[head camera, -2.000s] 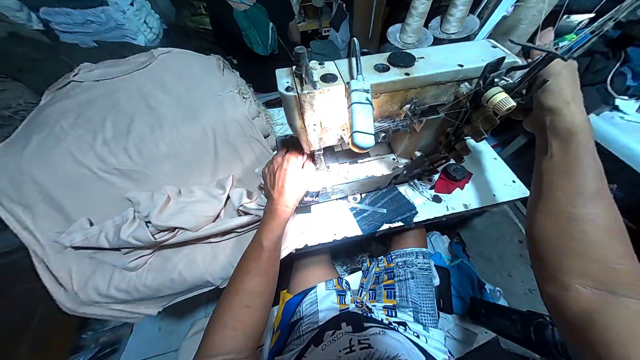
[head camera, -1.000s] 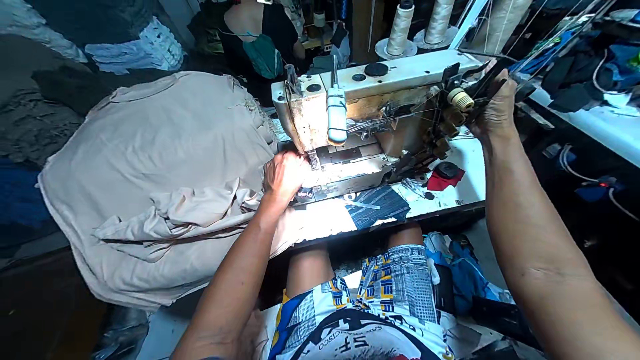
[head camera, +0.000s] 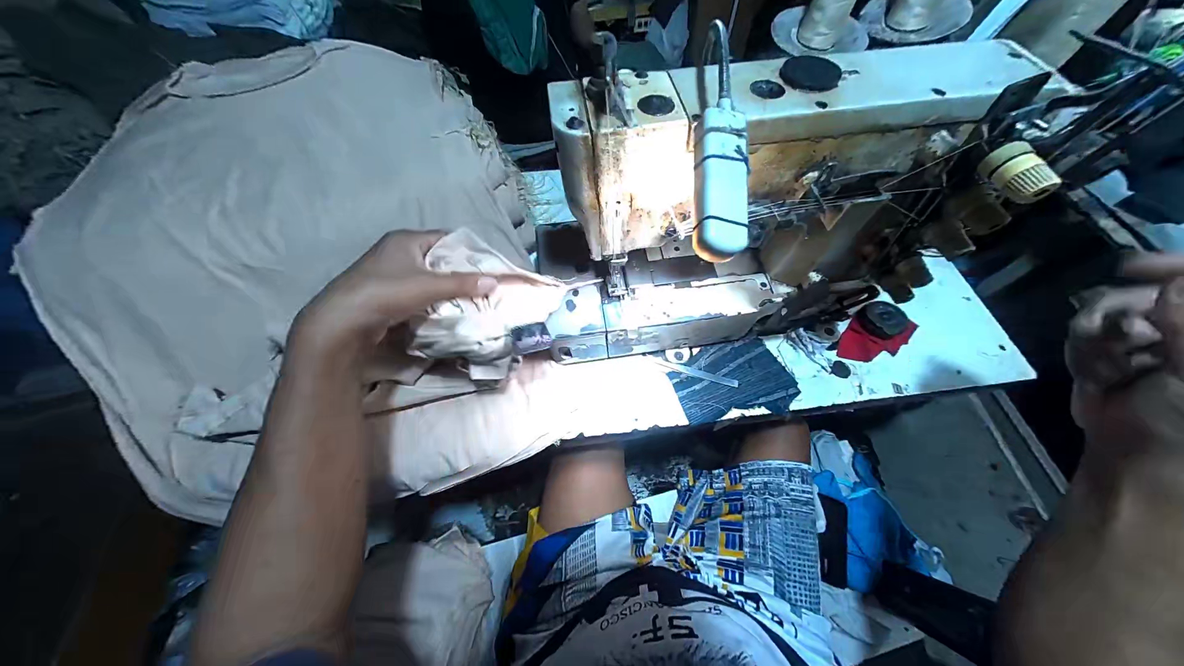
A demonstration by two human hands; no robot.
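Observation:
A sewing machine [head camera: 638,157] with a lamp [head camera: 721,185] fixed to its head stands at the middle. Bunched beige fabric [head camera: 467,319] lies in my left hand [head camera: 379,291], left of the presser foot [head camera: 617,277], with thumb and fingers closed on it. A thin thread or edge of the cloth runs from it toward the foot. Away from the machine at the right edge is my right hand [head camera: 1119,342], blurred, its fingers partly curled; nothing is seen in it. A large pile of beige fabric pieces [head camera: 277,185] fills the left side.
A dark cloth scrap [head camera: 740,379] and a red cloth with a black round object [head camera: 879,324] lie on the white table [head camera: 980,342]. Thread cones [head camera: 823,23] stand behind the machine. Its handwheel side bears a cream knob [head camera: 1019,172] and taut threads.
My left hand has moved left from beside the presser foot, with bunched fabric in it. My right hand has let go of the machine's right end and moved down and right.

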